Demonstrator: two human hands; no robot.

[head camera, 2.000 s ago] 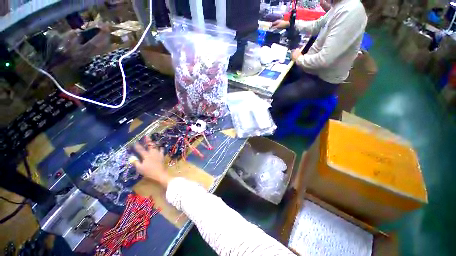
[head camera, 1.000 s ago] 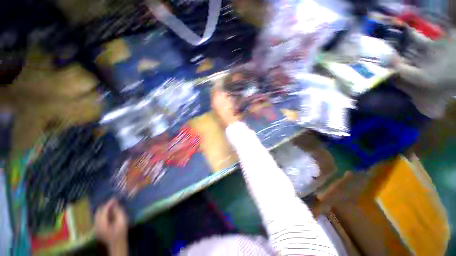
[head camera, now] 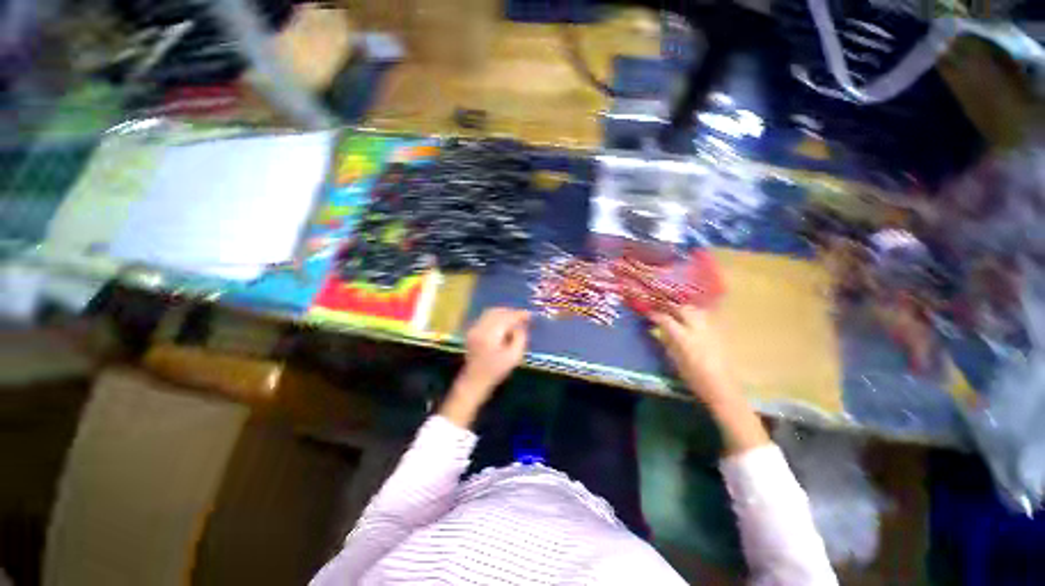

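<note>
My left hand (head camera: pixel 497 343) is at the bench's front edge, left of the wires, its fingers curled. Blur hides whether it holds anything. My right hand (head camera: pixel 681 334) reaches to the near edge of the fanned bundle of red lead wires (head camera: pixel 665 280). Its fingertips touch or hover at the wires; I cannot tell which. The wires' pale and dark ends (head camera: pixel 576 286) point left. A large heap of small black round parts (head camera: pixel 458 212) lies left of the wires. The grey-white metal box (head camera: pixel 644 197) stands behind the wires.
White papers (head camera: pixel 229 200) lie at the left on the bench. A coloured printed sheet (head camera: pixel 372 300) is under the heap. Clear plastic parts (head camera: pixel 733 189) lie right of the box. Tangled wired pieces (head camera: pixel 905 269) are at the far right. A carton (head camera: pixel 138 469) is below left.
The view has swung left along the bench. My right hand has moved from the tangled wired pieces back to the red wires. My left hand has come into view and is now at the bench edge.
</note>
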